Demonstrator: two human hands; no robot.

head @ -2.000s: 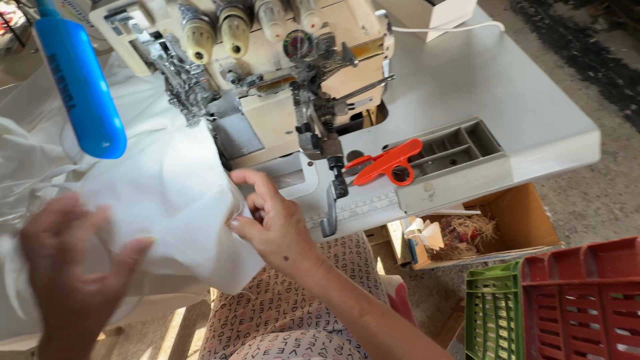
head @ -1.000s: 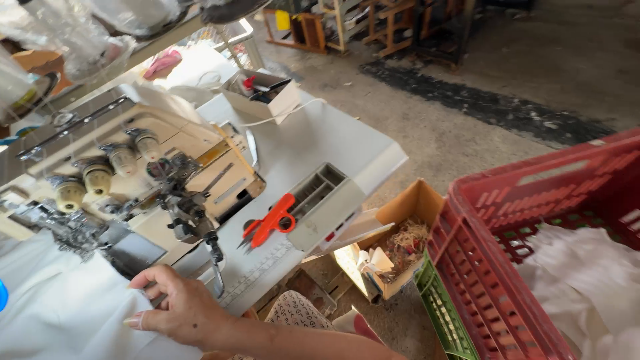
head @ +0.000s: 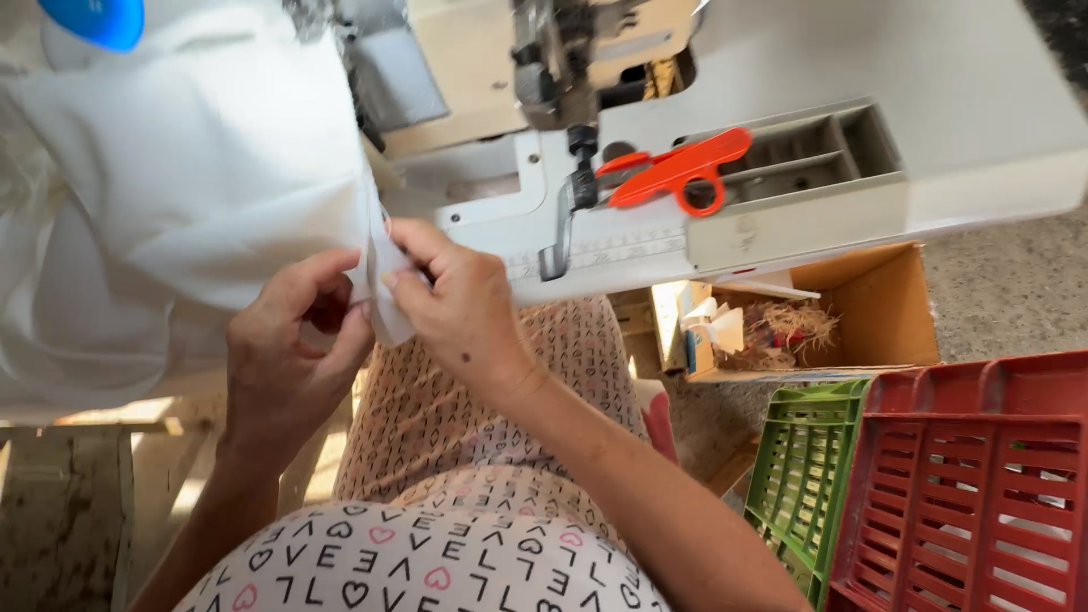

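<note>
White fabric (head: pixel 229 170) covers the left of the machine table and reaches up to the presser area of an overlock sewing machine (head: pixel 476 68). Both hands pinch its front right edge, close together and just above my lap. My left hand (head: pixel 297 357) grips the edge between thumb and fingertips. On the other side of the fold, my right hand (head: pixel 463 306) pinches the layers with thumb and forefinger. Red-handled thread snips (head: pixel 680 174) lie to the right of the machine, partly over a grey divided tray (head: pixel 799 212).
A cardboard box (head: pixel 884 306) holding thread scraps is below the table's front edge. Green (head: pixel 803 467) and red (head: pixel 960 484) plastic crates stand at the lower right. A blue object (head: pixel 106 17) is over the fabric at the top left.
My left hand, out of view a second ago and apart from my right hand before that, is now at the fabric edge beside it. The view has swung right and back down.
</note>
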